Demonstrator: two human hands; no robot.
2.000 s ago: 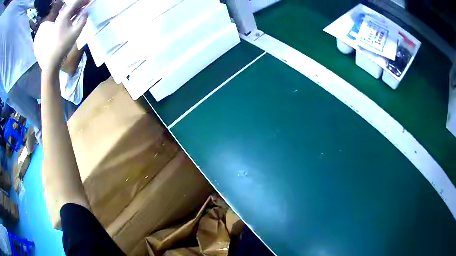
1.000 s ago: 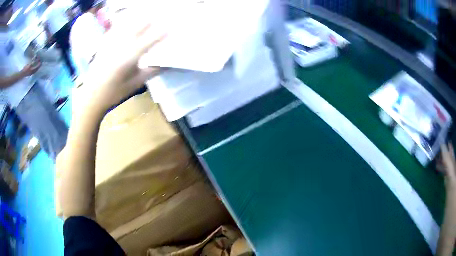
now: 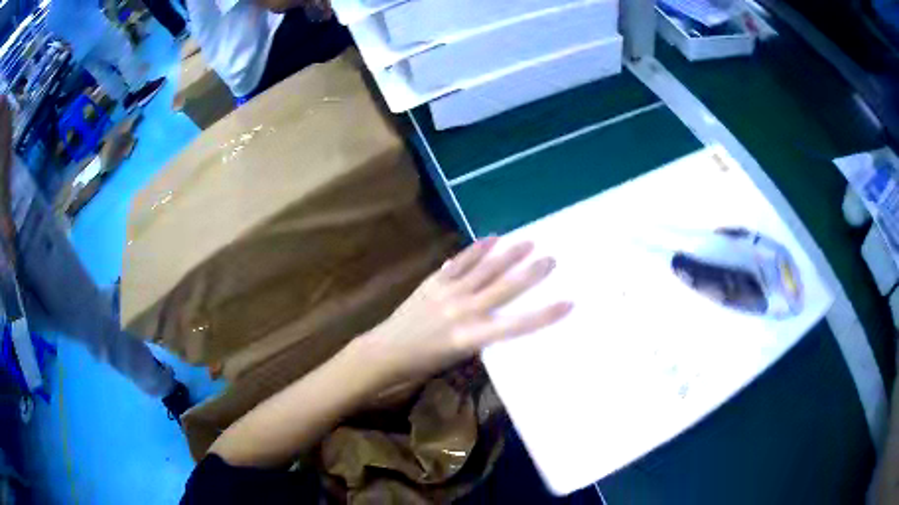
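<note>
A white retail box with a dark device picture on its face lies across the green table, overlapping the table's left edge and the white rail. My left hand is at the box's left edge, its fingers spread over the top face; the box's underside is hidden. Of my right arm only a blurred sliver shows at the lower right edge; the right hand is out of the picture. More white boxes are stacked at the table's far left end.
A brown carton stands left of the table, with crumpled kraft paper near its lower end. Beyond the white rail, loaded trays sit on the belt, one cut off at right. People stand at upper left and left.
My left hand has moved from the stack down to the table with a white box. The view has shifted. My right hand, earlier by a belt tray, has left the picture.
</note>
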